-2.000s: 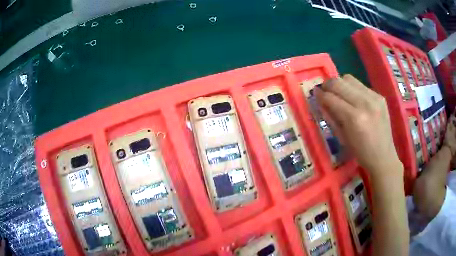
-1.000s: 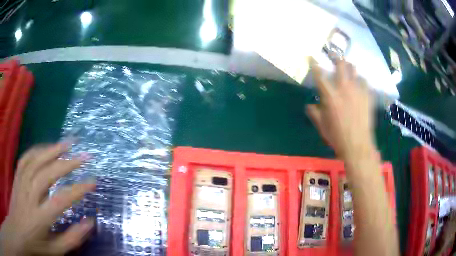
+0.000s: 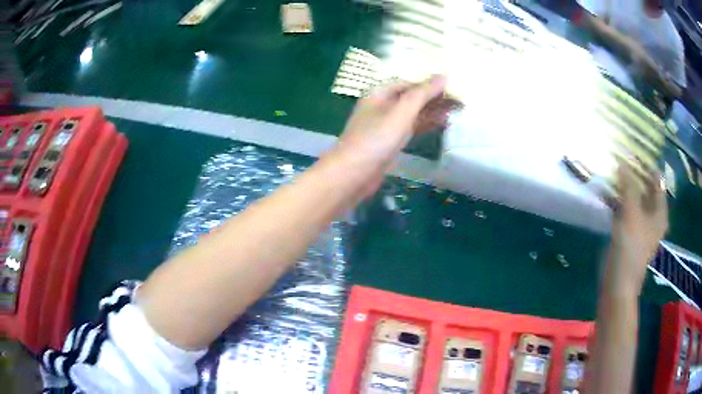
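Observation:
My left hand [image 3: 385, 123] reaches across to the left edge of the white board [image 3: 508, 138], fingers bent and blurred; whether it holds anything cannot be told. My right hand [image 3: 640, 204] is at the board's right side, its fingers closed on the lower end of a pale yellow sheet with rows of marks [image 3: 630, 123]. A small dark-edged piece [image 3: 577, 168] lies on the board left of this hand. Gold phones [image 3: 394, 358] sit in the pockets of a red foam tray [image 3: 469, 309], cut off by the lower edge. My right forearm covers the tray's right part.
Stacked red trays with phones [image 3: 92, 192] stand at the left. Crinkled clear film [image 3: 254, 192] lies under my left forearm. Small loose rings [image 3: 448, 223] lie on the green mat. Another yellow sheet [image 3: 358, 73] is left of the board. Another person's arm [image 3: 623, 46] is at the upper right.
The view has shifted, and the tray sits lower in it. My left hand has moved from beside the film to the board. My right hand has moved right and now has a yellow sheet.

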